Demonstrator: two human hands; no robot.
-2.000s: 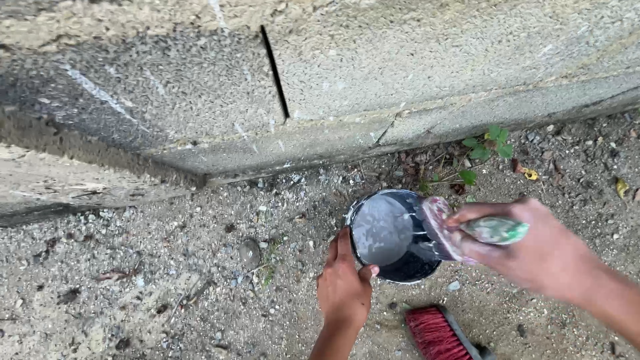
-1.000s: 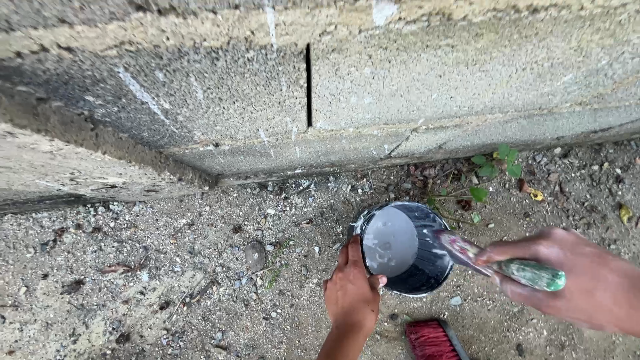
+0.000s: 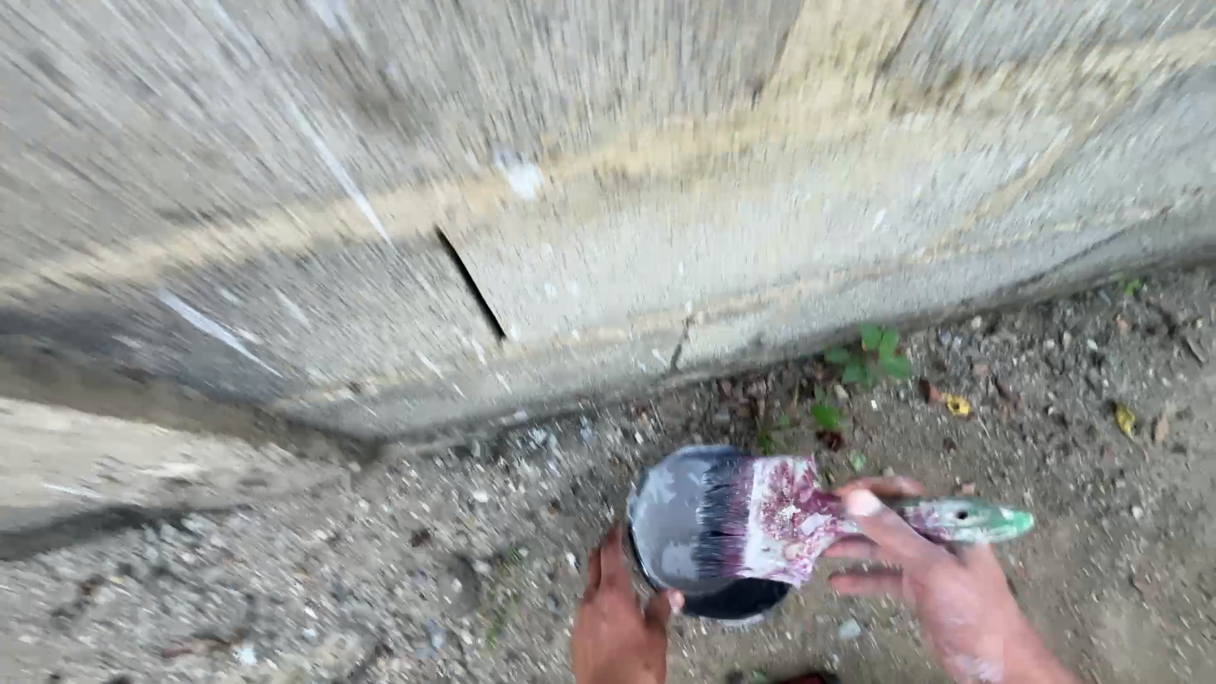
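A round black bucket (image 3: 731, 600) with greyish-white liquid paint (image 3: 665, 522) stands on the gravelly ground at the lower middle. My left hand (image 3: 622, 613) grips its near left rim, thumb over the edge. In my right hand (image 3: 926, 570) is a wide paintbrush (image 3: 784, 518), its handle spotted green and white and its ferrule smeared with purple and white paint. The dark bristles point left and lie over the bucket's opening. Whether their tips touch the paint cannot be told.
A concrete block wall (image 3: 608, 247) with white paint streaks and a dark open joint rises beyond the bucket. A small green plant (image 3: 869, 356) grows at its foot. A sliver of the red brush (image 3: 807, 678) shows at the bottom edge.
The paintbrush has turned; its bristles now spread flat across the bucket's opening, where a second ago they angled down at its right side. The view has tilted up towards the wall.
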